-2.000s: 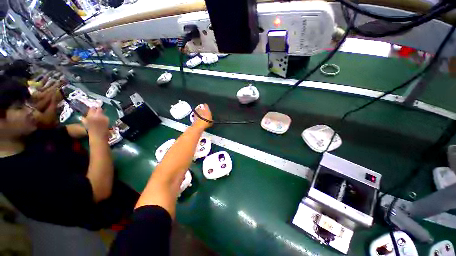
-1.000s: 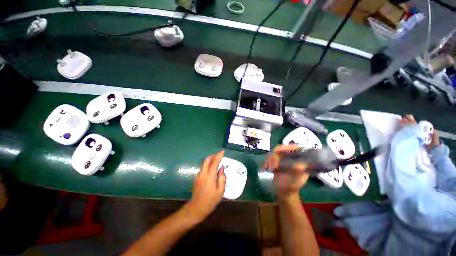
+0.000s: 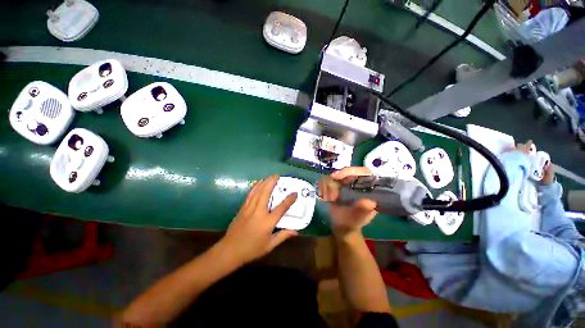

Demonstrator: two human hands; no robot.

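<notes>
A white rounded plastic housing (image 3: 297, 208) lies on the green bench near its front edge, no face showing. My left hand (image 3: 258, 216) holds it flat from the left, with a finger across its top. My right hand (image 3: 349, 204) is shut on a grey electric screwdriver (image 3: 391, 195), held nearly level with its tip at the housing's upper right edge. Whether the tip touches a screw cannot be told. The silver screw feeder (image 3: 348, 96) stands just beyond my hands, with a white front ledge (image 3: 322, 150).
Several face-side units (image 3: 154, 109) lie at left, and more (image 3: 437, 168) at right, beside a grey cylinder (image 3: 401, 132). A conveyor beyond the white strip (image 3: 211, 78) carries units (image 3: 285, 32). A black cable arcs at right. A person in light blue (image 3: 519, 224) sits at right.
My left hand came back from the far left to the housing. In the last second, the screwdriver in my right hand has come to the housing's edge. The view has swung right and down.
</notes>
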